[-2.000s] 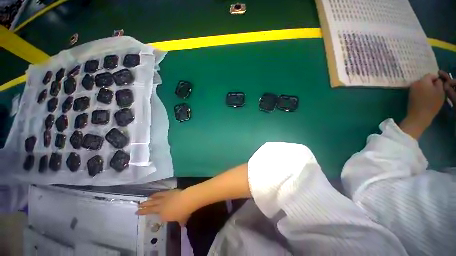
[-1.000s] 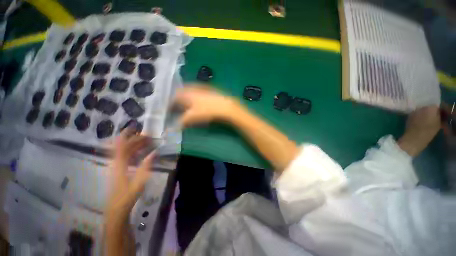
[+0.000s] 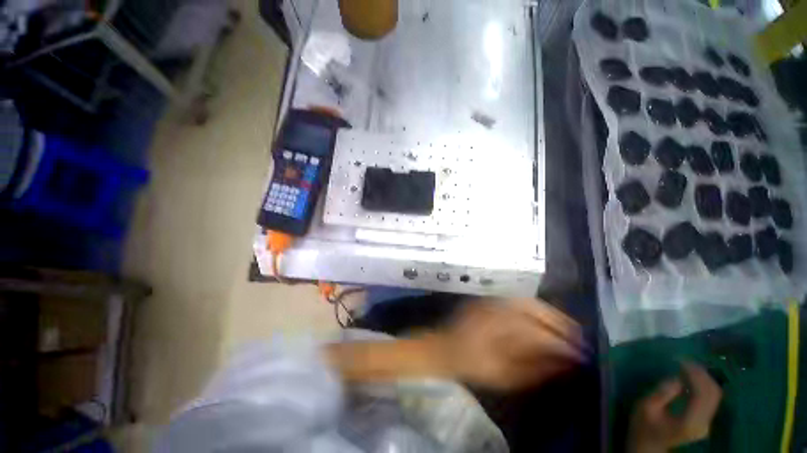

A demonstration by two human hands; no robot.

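My left hand is blurred, reaching right from a white sleeve, past the machine's front edge and near the bench edge. Whether it holds something is not clear. My right hand is low at the right over the green bench, fingers curled, its forearm cut off. Dark shapes lie by its fingertips, too dim to tell if held. The lined tray holds rows of black housings. A black fixture sits on the perforated plate of the white machine.
A teach pendant with orange ends lies left of the plate, its cable hanging over the front edge. An amber cylinder hangs at the top. Crumpled white scrap lies behind the pendant. Round buttons line the front edge. Blue crates stand at left.
The view has swung left: the machine is now in the middle and the tray at the right. My left hand has left the tray's near edge; my right hand is now low at the right.
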